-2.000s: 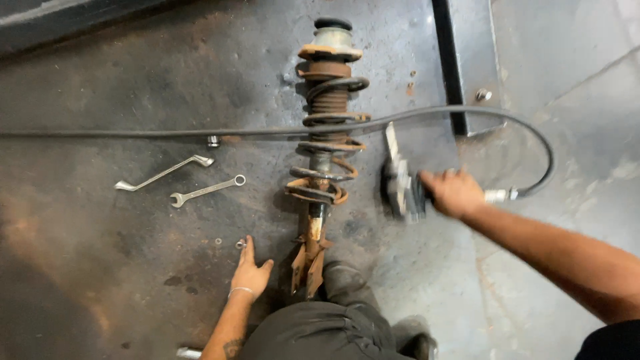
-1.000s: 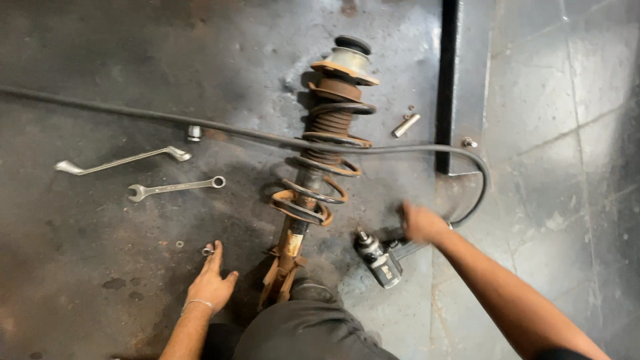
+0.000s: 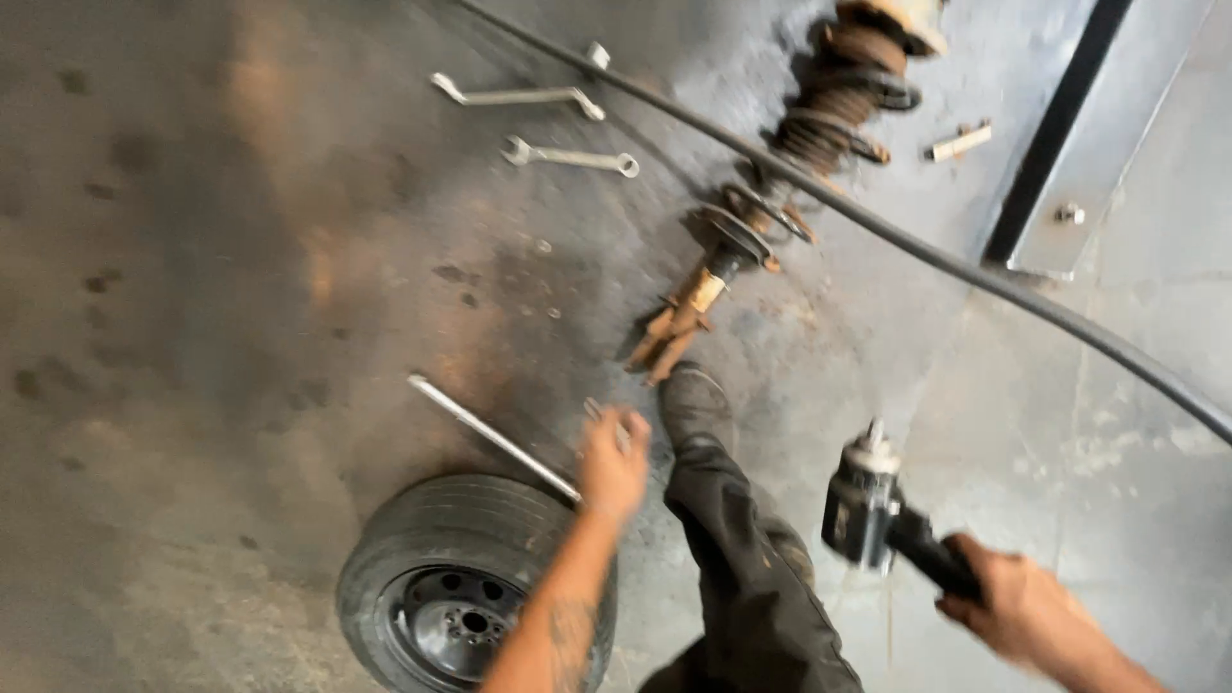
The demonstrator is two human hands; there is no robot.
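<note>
Gripped by its handle, a pneumatic impact wrench [image 3: 863,500] is in my right hand [image 3: 1015,597], its square drive pointing up the view. My left hand [image 3: 614,462] has its fingers curled around a small metal piece, blurred, whose kind I cannot tell. Beyond my left hand lies a rusty strut with coil spring [image 3: 828,125], its bracket end near my shoe. A double-ended box wrench [image 3: 520,96] and a combination wrench [image 3: 573,158] lie left of the strut. A long metal bar [image 3: 491,437] lies beside my left hand, against the tire.
A wheel with tire [image 3: 462,510] lies at the lower left. The black air hose [image 3: 895,236] crosses over the strut. A small metal cylinder [image 3: 962,142] lies right of the strut, near a dark-edged metal plate [image 3: 1116,125] with a nut. A socket [image 3: 599,55] sits near the hose.
My left hand has left the floor spot by the small ring, where it was a second ago. The impact wrench, lying on the floor then, is now lifted in my right hand. The view has shifted strongly.
</note>
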